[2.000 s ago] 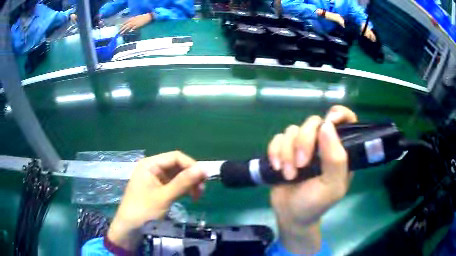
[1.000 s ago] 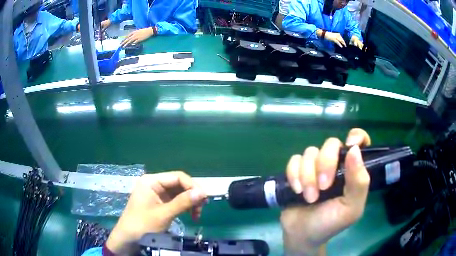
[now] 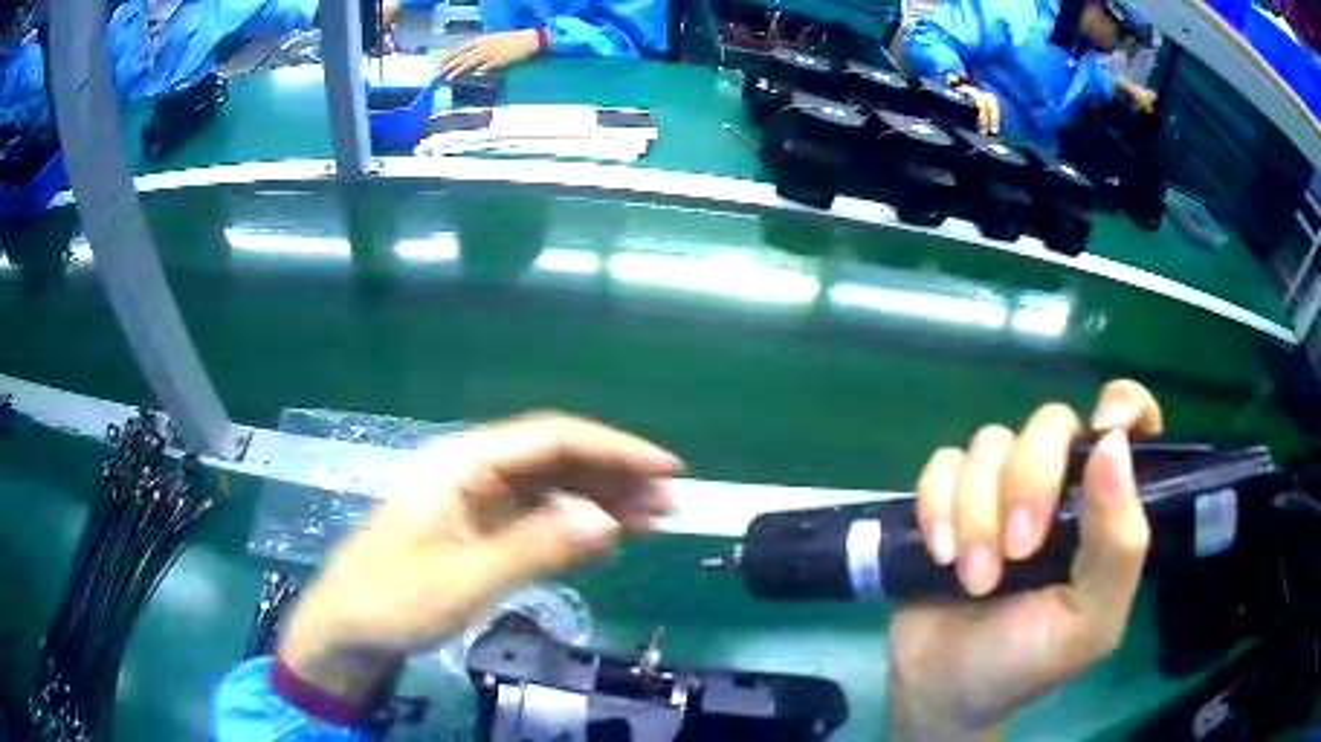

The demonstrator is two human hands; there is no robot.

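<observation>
My right hand (image 3: 1021,565) grips the black electric screwdriver (image 3: 869,558) at the right, held level with its bit pointing left. A small piece shows at the bit's tip; I cannot tell what it is. My left hand (image 3: 464,544) is blurred, left of the bit and apart from it, with fingers spread and nothing seen in it. A black plastic housing (image 3: 753,706) lies below, between the hands, with a small metal fitting standing up from it. A round clear plastic bag (image 3: 558,612) lies just behind the housing, partly hidden by my left hand.
Black cable leads (image 3: 123,565) lie fanned at the left. A flat clear bag (image 3: 312,500) lies by the white rail (image 3: 724,507). Beyond the green conveyor (image 3: 580,363) are black units (image 3: 927,160), white strips (image 3: 551,134), a blue bin (image 3: 399,119) and people in blue smocks. A grey post stands left.
My left hand has come off the screwdriver's tip and its fingers have opened. The screwdriver has moved right in view. The view has shifted, showing more of the housing and the round bag.
</observation>
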